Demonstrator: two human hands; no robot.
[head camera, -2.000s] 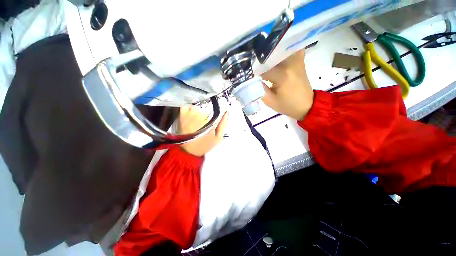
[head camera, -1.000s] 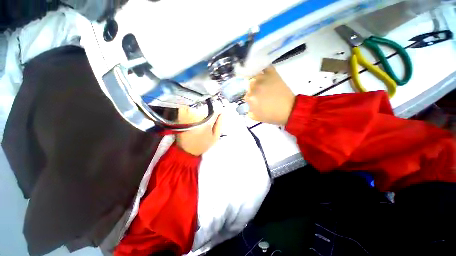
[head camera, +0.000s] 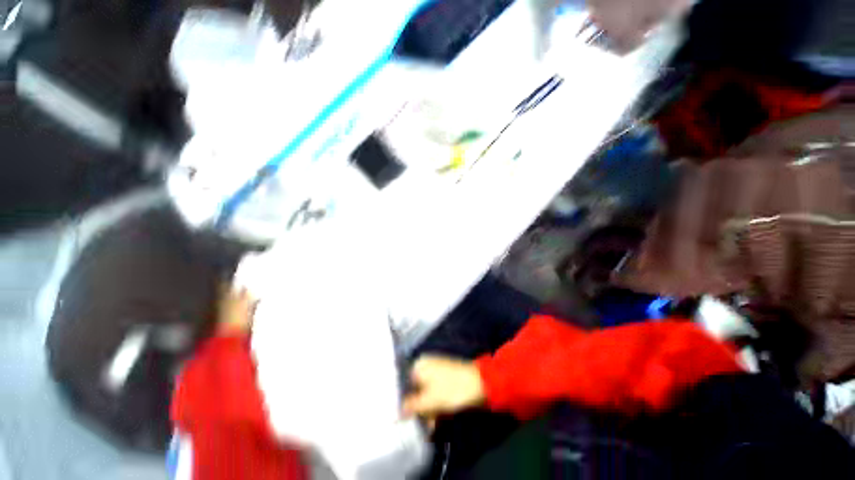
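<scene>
The frame is blurred. White cloth (head camera: 323, 337) lies between my hands, over the table's front and my lap. My left hand (head camera: 235, 309) is at its upper left edge, beside the dark brown cloth (head camera: 127, 300); its fingers are blurred and I cannot tell its grip. My right hand (head camera: 442, 386) is at the right edge of the white cloth near my lap, fingers bent on that edge. The white sewing machine (head camera: 281, 122) with its blue stripe stands beyond the cloth.
Blurred shears with yellow and green handles (head camera: 457, 152) lie on the white table (head camera: 525, 187), with black nippers (head camera: 539, 96) beyond. A black rectangle (head camera: 377, 159) is near the machine. Brown striped or checked cloth (head camera: 750, 225) is piled at right, with a red sleeve (head camera: 722, 112) behind.
The view has swung, showing more of the right side. My right hand has left the needle area and is down by my lap at the white cloth. My left hand is away from the needle.
</scene>
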